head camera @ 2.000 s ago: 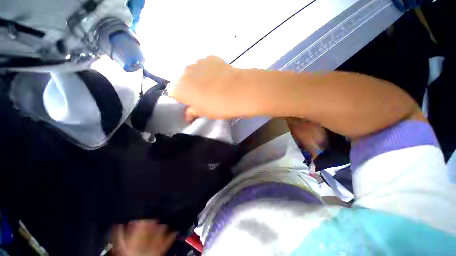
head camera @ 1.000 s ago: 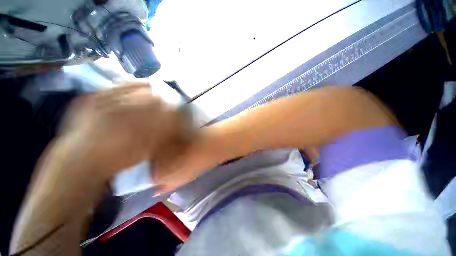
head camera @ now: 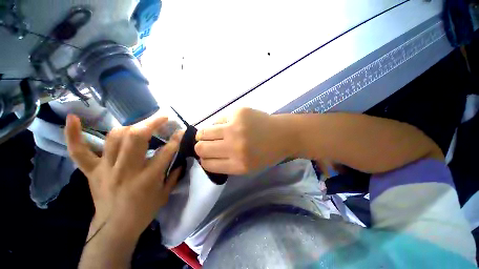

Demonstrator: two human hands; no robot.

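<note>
The black-and-white garment (head camera: 191,197) hangs over the table's front edge, with a narrow black strip (head camera: 187,143) at its top. My right hand (head camera: 226,142) pinches the strip from the right, fingers closed. My left hand (head camera: 128,163) lies to its left, palm down. Its index finger and thumb close on the strip's left side, and its other fingers are spread. The hands almost touch. The sewing machine's grey and blue knob (head camera: 126,89) is just above my left hand. The needle and presser foot cannot be made out.
The white machine table (head camera: 236,47) has a printed ruler scale (head camera: 367,68) along its front edge. A dark blue object (head camera: 458,21) is at the far right end. Bent metal guides (head camera: 58,37) are at upper left. Part of a red object (head camera: 186,256) shows below.
My left hand has come up from the bottom of the picture to the garment beside my right hand. The black fabric and white piece have shifted, and a black strip now shows between the hands.
</note>
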